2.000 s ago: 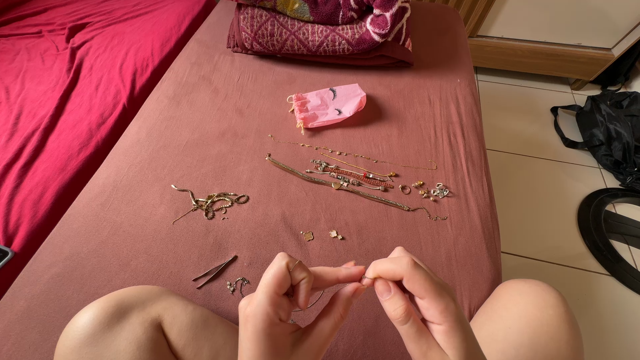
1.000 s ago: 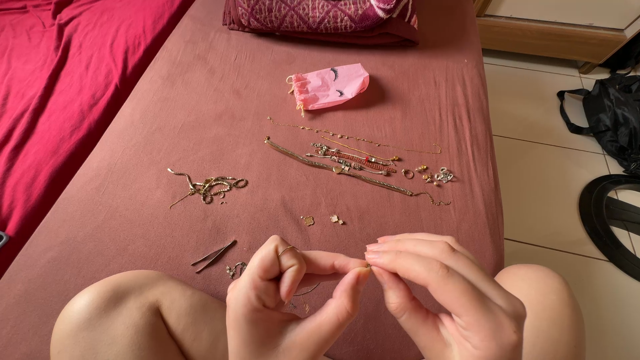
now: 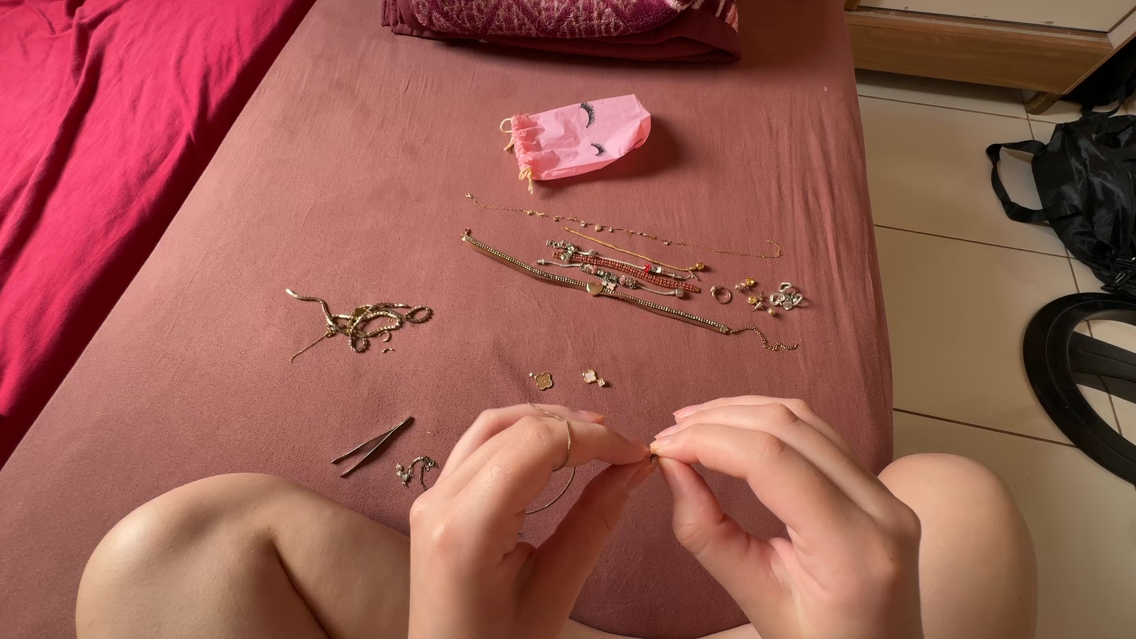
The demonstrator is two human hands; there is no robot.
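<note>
My left hand (image 3: pixel 524 506) and my right hand (image 3: pixel 790 506) meet fingertip to fingertip over the bed. Both pinch a tiny gold-coloured jewellery piece (image 3: pixel 654 453), mostly hidden by the fingers. A thin chain (image 3: pixel 568 435) loops over my left index finger and hangs behind that hand. Beyond the hands lie a clover-shaped earring (image 3: pixel 543 381) and a white-faced one (image 3: pixel 592 378). Metal tweezers (image 3: pixel 373 446) and a small silver-coloured chain (image 3: pixel 415 470) rest left of my left hand. Farther left is a tangle of gold-coloured chains (image 3: pixel 359 321).
Several bracelets (image 3: pixel 621 271), a fine necklace (image 3: pixel 612 228), a ring (image 3: pixel 721 294) and small charms (image 3: pixel 785 296) lie mid-bed. Behind them is a pink drawstring pouch (image 3: pixel 581 138), with folded purple bedding (image 3: pixel 568 22) at the back. My knees flank the hands. A black bag (image 3: pixel 1087 191) sits on the tiled floor, right.
The fingers of my right hand have shifted around the pinch point, and its back is now more raised and spread than two seconds ago. Both hands stay joined at the fingertips.
</note>
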